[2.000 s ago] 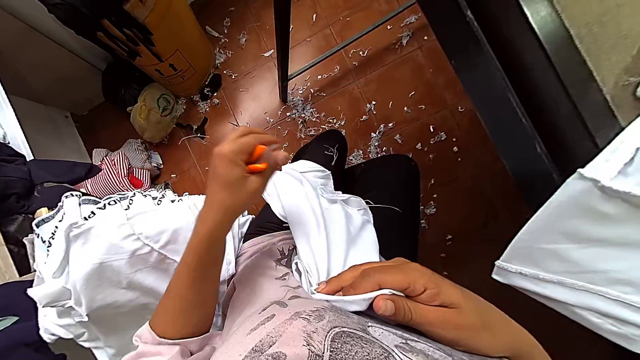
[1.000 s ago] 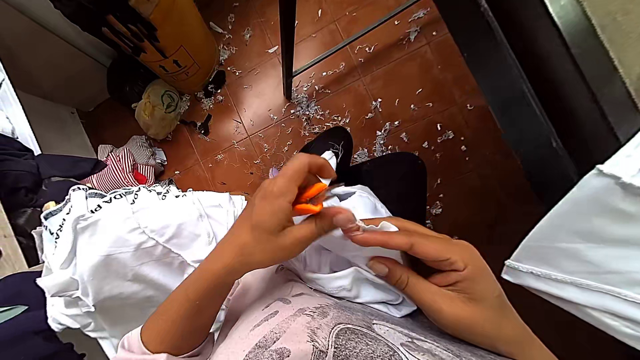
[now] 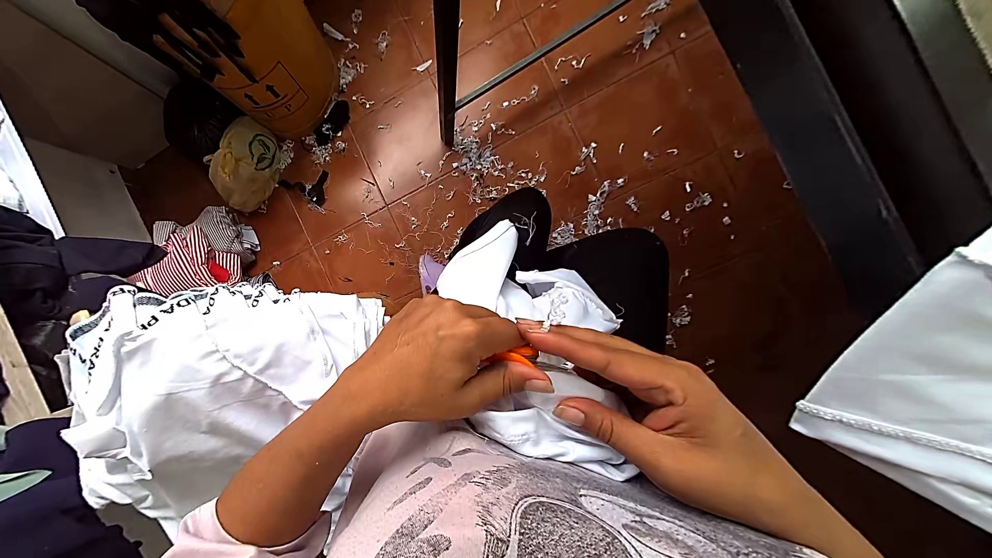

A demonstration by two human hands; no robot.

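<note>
My left hand (image 3: 442,356) is closed around a small cutting tool with orange handles (image 3: 515,356), perhaps thread snips; its blades are mostly hidden by fingers and cloth. The tool lies against a white garment (image 3: 558,434) bunched on my lap. My right hand (image 3: 659,395) holds the garment's edge, its fingertips close to those of my left hand. A small tuft of white scraps (image 3: 556,306) shows just beyond the fingertips. A pointed white part of the garment (image 3: 484,260) spreads over my dark trousers.
White garments with a printed waistband (image 3: 209,380) are piled at left, beside striped cloth (image 3: 190,256). More white fabric (image 3: 914,387) hangs at right. Scraps litter the tiled floor (image 3: 480,155) around a dark metal leg (image 3: 447,70). A yellow drum (image 3: 271,70) and tied bag (image 3: 244,163) stand upper left.
My left hand, raised with the orange-handled tool two seconds ago, has come down beside my right hand at the garment. The cloth between them is now more bunched.
</note>
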